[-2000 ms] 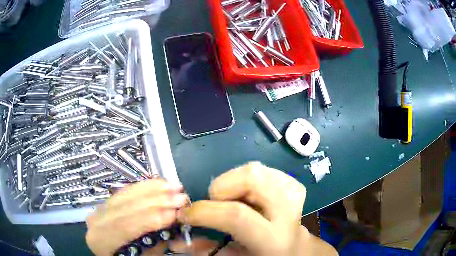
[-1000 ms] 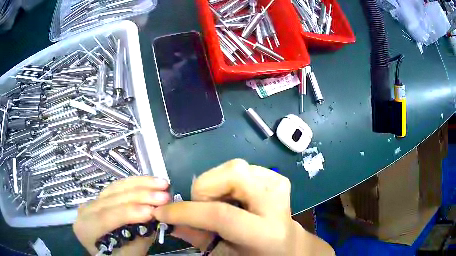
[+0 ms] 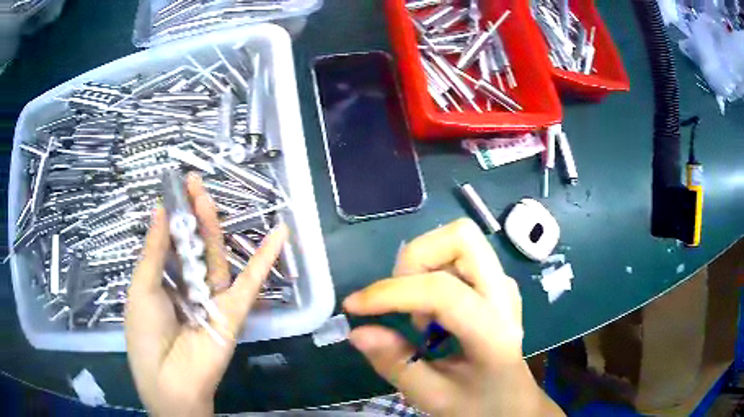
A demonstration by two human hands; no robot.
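My left hand point(image 3: 183, 326) is palm up over the front of the white tub point(image 3: 314, 244), holding several silver rod cylinders point(image 3: 186, 244) in a row along the palm, thumb and fingers spread around them. Their round ends look pale. My right hand point(image 3: 457, 318) is to its right, thumb and index finger a little apart, with the slim dark blue tool point(image 3: 430, 342) lying across the palm, partly hidden by the fingers. The tub is heaped with more rod cylinders point(image 3: 106, 187).
A smartphone point(image 3: 369, 134) lies right of the tub. Two red bins point(image 3: 489, 122) hold cylinders. A small white rounded case point(image 3: 531, 229), a loose cylinder point(image 3: 479, 208) and plastic scraps point(image 3: 557, 279) lie nearby. A black hose point(image 3: 666, 122) is at right, a carton point(image 3: 677, 334) below.
My left hand has turned palm up and moved over the tub, showing the cylinders. My hands, together before, are now apart. The whole view has shifted, so the bench things appear further right.
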